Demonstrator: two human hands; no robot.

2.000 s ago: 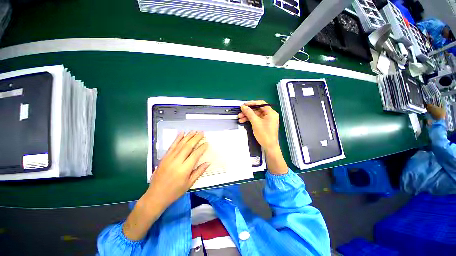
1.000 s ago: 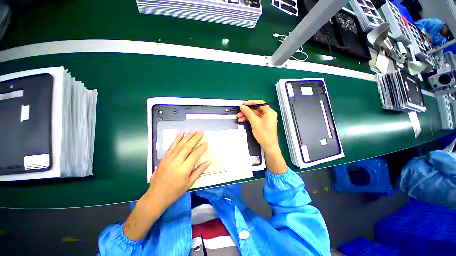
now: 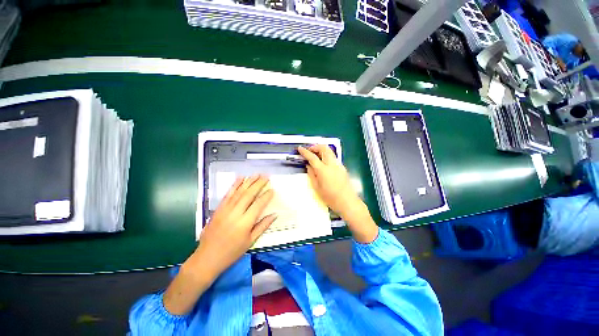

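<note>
A dark tablet back cover (image 3: 226,149) lies on a white tray (image 3: 269,136) in front of me. A cream adhesive sheet (image 3: 295,203) lies over its lower part. My left hand (image 3: 233,210) rests flat on the left side of the sheet, fingers slightly spread. My right hand (image 3: 328,177) is over the cover's upper right, fingertips pinched on dark thin tweezers (image 3: 295,159), which point left beside the long pale strip (image 3: 266,156). Anything at the tweezer tip is too small to tell.
A tall stack of covers (image 3: 46,157) stands at the left, a lower slanted stack (image 3: 402,164) at the right. Behind are a white bench strip (image 3: 197,70), a metal post (image 3: 407,46) and stacked white trays (image 3: 269,25). Another person's blue sleeve (image 3: 571,220) shows at the right edge.
My right hand has moved left from the cover's upper right corner, with the tweezers now pointing left. My left hand stays on the sheet. The view has shifted slightly.
</note>
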